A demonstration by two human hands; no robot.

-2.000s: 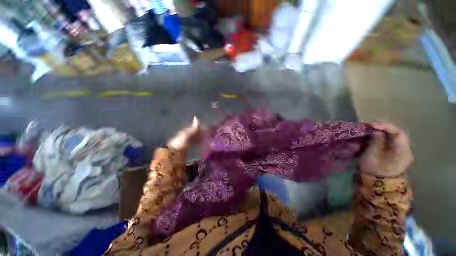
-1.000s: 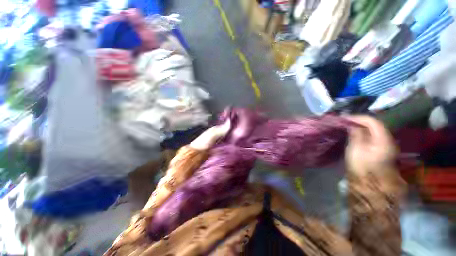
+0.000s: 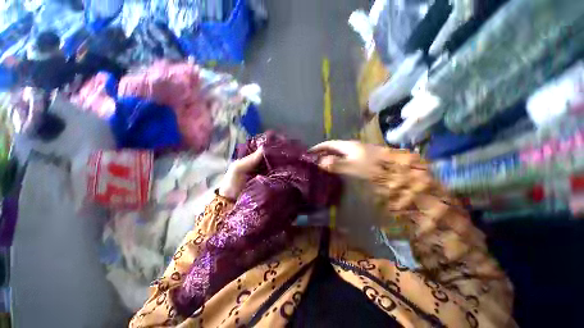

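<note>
The maroon floral fabric (image 3: 256, 208) is bunched in front of my chest and hangs down over my left forearm. My left hand (image 3: 242, 173) is closed on its upper left part. My right hand (image 3: 342, 157) is at its upper right edge, with the fingertips on the cloth. Both hands are close together at the top of the bunch. The fingertips are partly hidden by the fabric and slightly blurred.
On the left are a grey table (image 3: 57, 250), cream fabric (image 3: 137, 240), a red-and-white printed piece (image 3: 120, 179), blue cloth (image 3: 146, 123) and pink fabric (image 3: 170, 86). A yellow line (image 3: 327, 102) runs along the grey floor. Piled fabrics (image 3: 506, 70) are on the right.
My right hand has moved inward, close to my left hand, and the stretched fabric is now bunched. The view has turned, bringing the pink heap and the right-hand piles closer.
</note>
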